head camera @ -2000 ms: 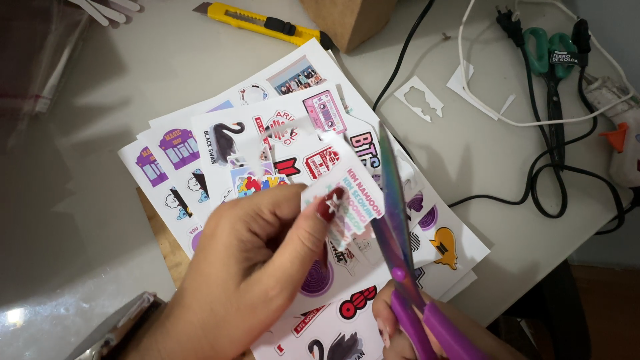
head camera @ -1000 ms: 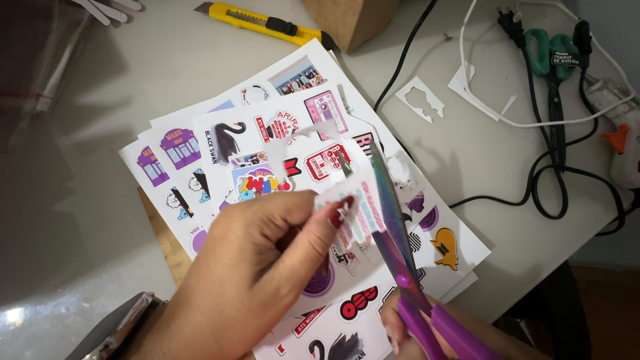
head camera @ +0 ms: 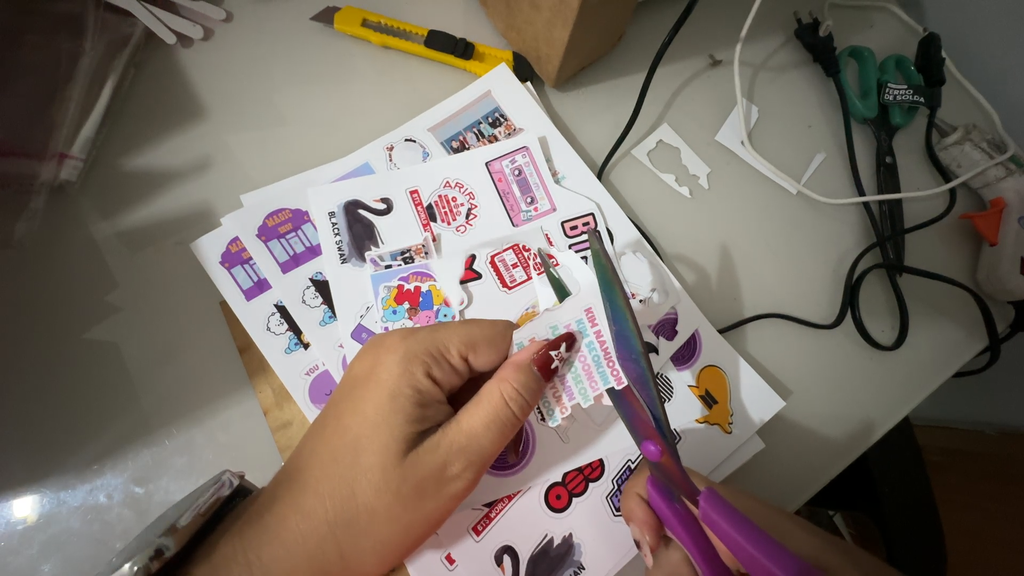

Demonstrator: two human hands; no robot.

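My left hand (head camera: 448, 408) pinches a small paper sticker with rows of coloured lettering (head camera: 588, 356) between the thumb, which has a dark red nail, and the fingers. My right hand (head camera: 652, 512), at the lower right, holds scissors with purple handles and iridescent blades (head camera: 640, 360). The blades are parted, one running along the sticker's right edge and the other tip showing beyond its top. Beneath both hands lie overlapping printed sticker sheets (head camera: 472, 180) with a black swan, a pink cassette and purple shops. Part of my right hand is hidden behind the handles.
A yellow utility knife (head camera: 400, 32) lies beyond the sheets, beside a brown box (head camera: 556, 36). Paper offcuts (head camera: 672, 160) are to the right. Black cables (head camera: 852, 300) and a white cord cross green-handled scissors (head camera: 884, 128) near a glue gun (head camera: 1000, 240). A clear plastic bag is at upper left.
The lettered sticker has turned in my left fingers, and the scissors' blades have shifted along its right edge. Both hands stay over the sheets.
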